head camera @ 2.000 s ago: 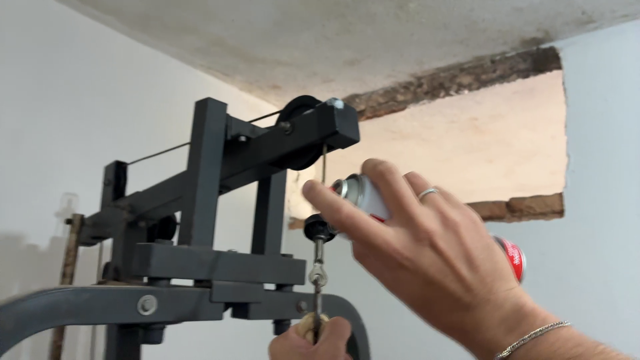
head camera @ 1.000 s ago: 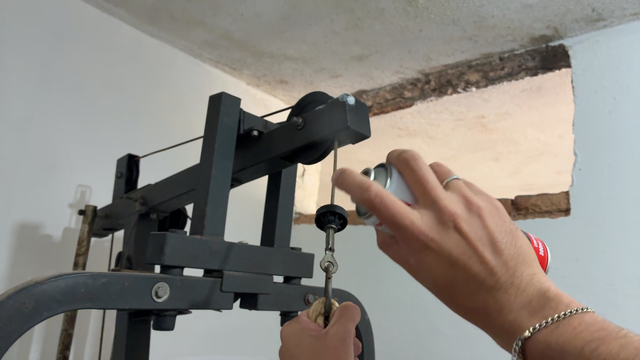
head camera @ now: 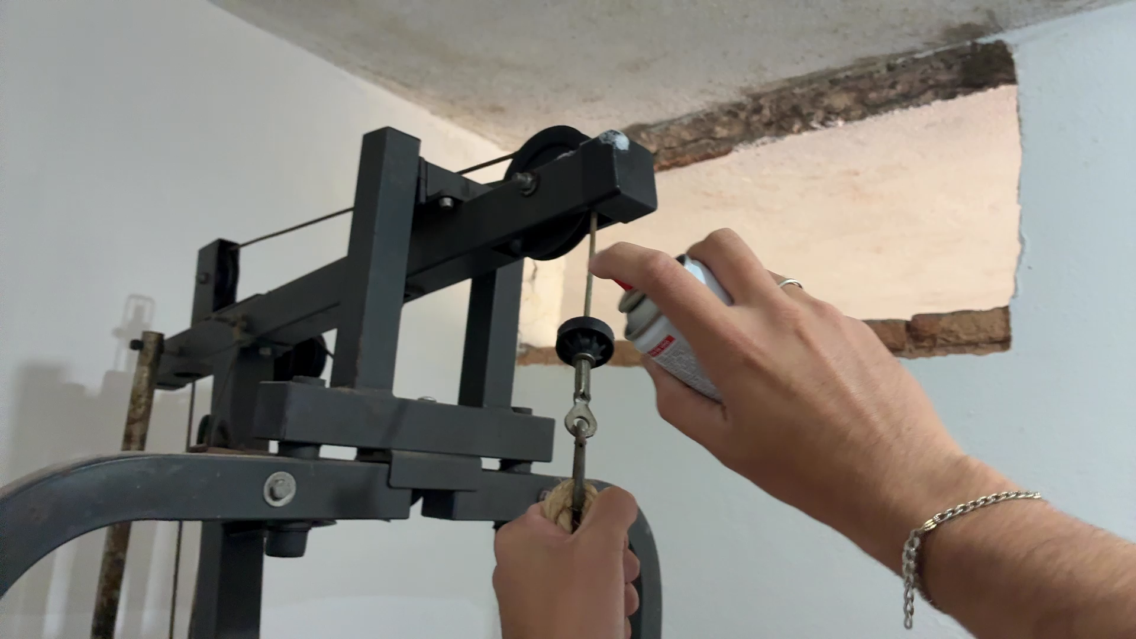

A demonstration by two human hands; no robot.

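Observation:
My right hand [head camera: 799, 382] is wrapped around a white and red aerosol spray can [head camera: 661, 342], tilted with its nozzle end toward a steel cable [head camera: 591, 266]; the index finger lies over the nozzle. The cable comes down from a black pulley [head camera: 555, 191] at the end of a dark steel beam, through a round black rubber stopper [head camera: 585, 342], to a metal eye fitting [head camera: 580, 417]. Below that, my left hand [head camera: 568, 568] grips a beige rope [head camera: 559, 506] beside the metal link. Its fingers are partly hidden.
The dark steel frame [head camera: 408, 426] of a cable gym machine fills the left and centre, with a curved arm [head camera: 133, 484] low down. A rusty rod [head camera: 133, 417] stands at far left. Behind, a rough-edged wall opening [head camera: 825, 213] shows broken brick under the ceiling.
The black stopper and eye fitting stand clear of the right hand's fingers, which partly overlapped them two seconds ago. Both hands keep their holds.

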